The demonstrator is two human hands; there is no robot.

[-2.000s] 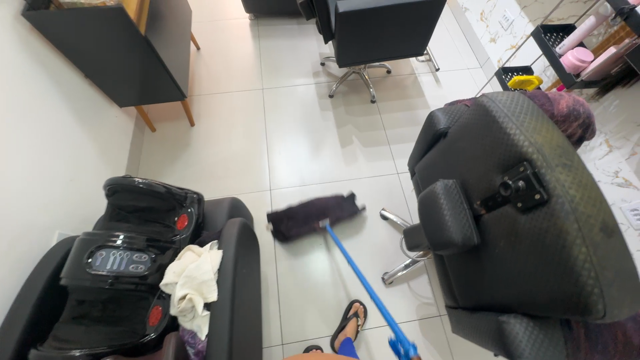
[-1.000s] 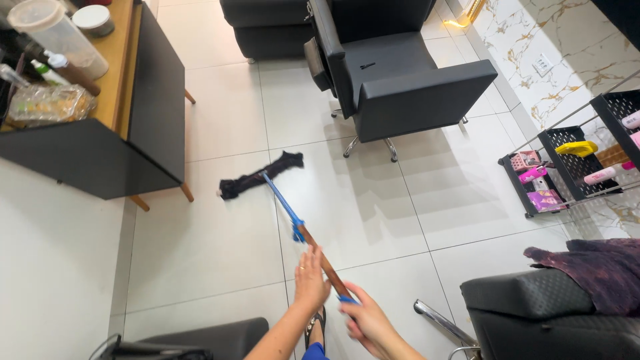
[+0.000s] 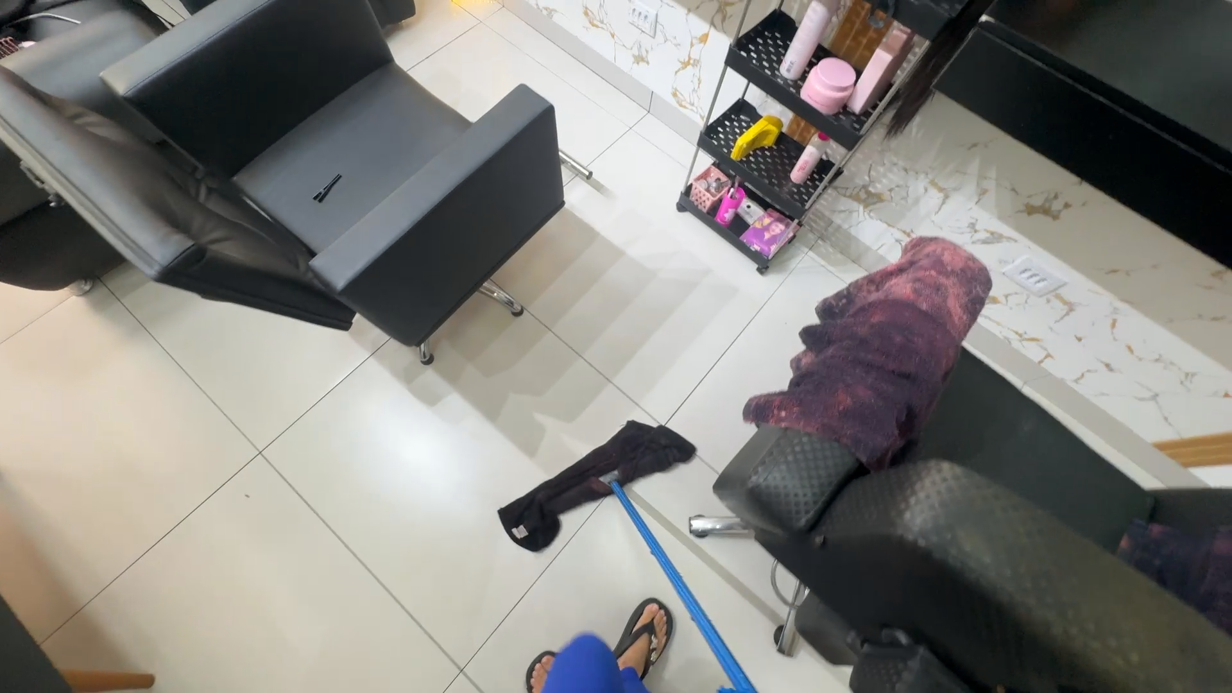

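Note:
A dark cloth (image 3: pixel 595 484) is wrapped around the head of a floor squeegee or mop and lies flat on the pale tiles. From its middle a blue pole (image 3: pixel 679 587) slants down to the bottom edge, right of my sandalled feet (image 3: pixel 647 630). Neither of my hands shows; the upper part of the pole is out of view, so what holds it is hidden. Near the cloth's right end stands a black salon chair (image 3: pixel 1001 539) with a purple mottled towel (image 3: pixel 881 356) draped over its armrest.
Another black salon chair (image 3: pixel 438 192) stands at upper left, with a hair clip (image 3: pixel 327 188) on its seat. A black tiered trolley (image 3: pixel 770 144) holding pink bottles and jars is by the marbled wall. Chrome chair feet (image 3: pixel 720 526) jut out right of the cloth. A wooden furniture leg (image 3: pixel 106 680) shows at lower left.
The cloth-covered head has moved from beside the wooden-legged cabinet to the floor near the towel-draped chair. Both hands, seen on the pole one second ago, have left the view. The view has swung right.

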